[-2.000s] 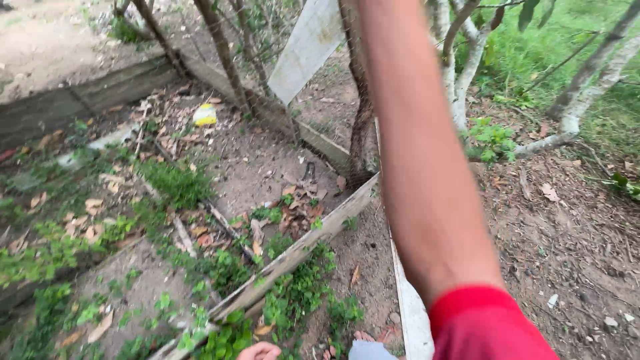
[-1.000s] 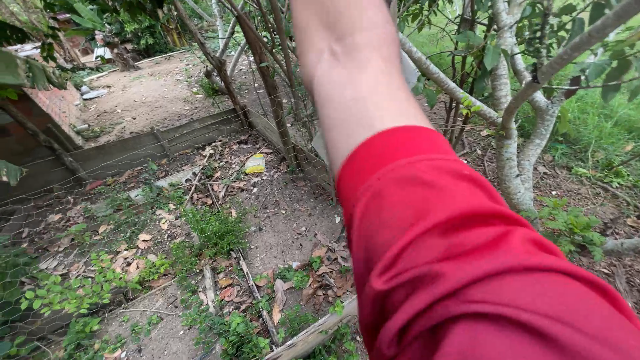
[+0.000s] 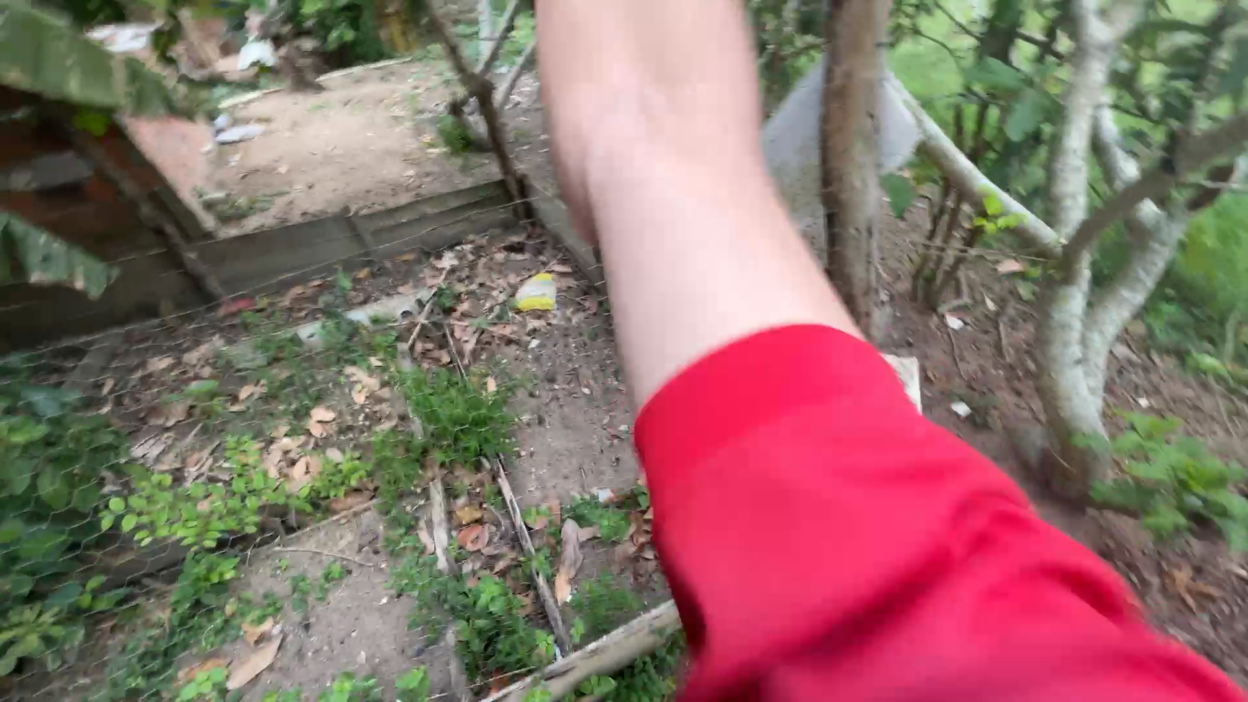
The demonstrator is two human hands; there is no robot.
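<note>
My right arm, in a red sleeve (image 3: 838, 507), reaches up across the middle of the head view. Its hand lies beyond the top edge, so whatever it holds or touches is hidden. My left hand is out of the picture. Behind the forearm stands a brown wooden trunk or post (image 3: 853, 166), with a pale grey sheet or board (image 3: 795, 146) partly showing around it. Wire mesh (image 3: 88, 390) crosses the left side.
Low boards (image 3: 292, 253) edge the leafy ground. A yellow and white packet (image 3: 536, 292) lies near them. A pale, branching tree (image 3: 1068, 341) stands at right. A wooden pole (image 3: 624, 643) lies low in front.
Two seconds ago a hand's fingertips showed at the bottom edge; they are now out of sight. The view has tilted up, and the red sleeve fills more of it.
</note>
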